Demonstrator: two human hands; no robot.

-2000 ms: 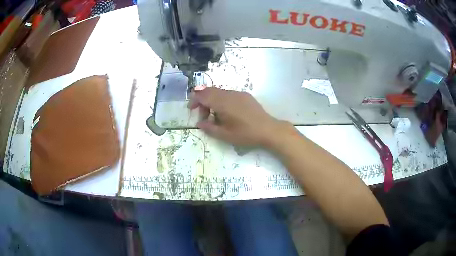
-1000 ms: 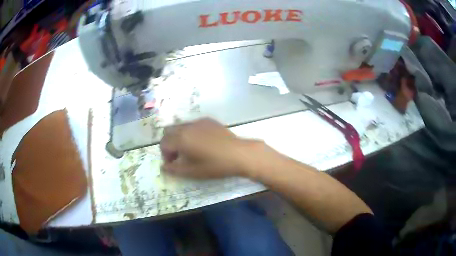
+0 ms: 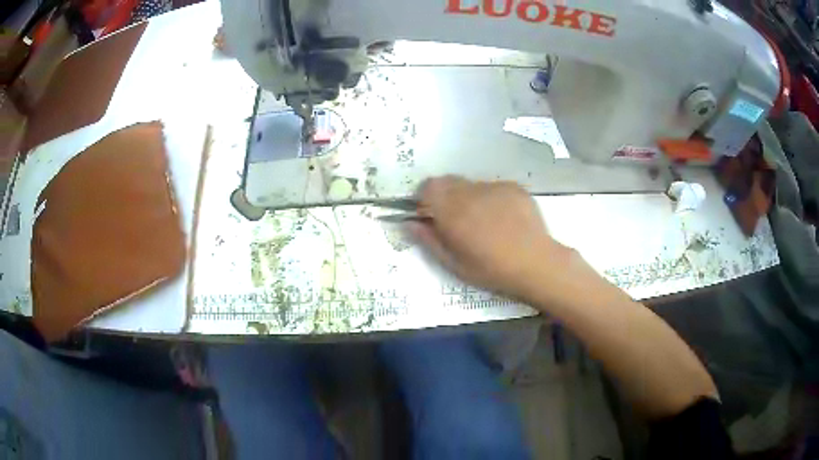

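My right hand (image 3: 489, 229) is over the front edge of the machine bed, closed around the thread snips (image 3: 400, 210). The two dark blades stick out to the left of my fingers and the handles are hidden in the hand. The presser foot and needle (image 3: 308, 121) are up and to the left of the blades, above the needle plate. A thin thread seems to run from there down over the table front. The tan leather panel (image 3: 112, 225) lies at the left on a white sheet (image 3: 148, 310). My left hand is not in view.
The white sewing machine (image 3: 530, 45) arches over its bed (image 3: 449, 135). A paper scrap (image 3: 539, 133) lies under the arm. A flat brown panel (image 3: 85, 81) lies far left, beside a narrow strip (image 3: 198, 225). A white lump (image 3: 686, 196) and brown scraps (image 3: 745, 189) are at right.
My right hand went from the needle area to the right, picked up the snips from the table's right side, and now holds them further left. The camera view has also shifted.
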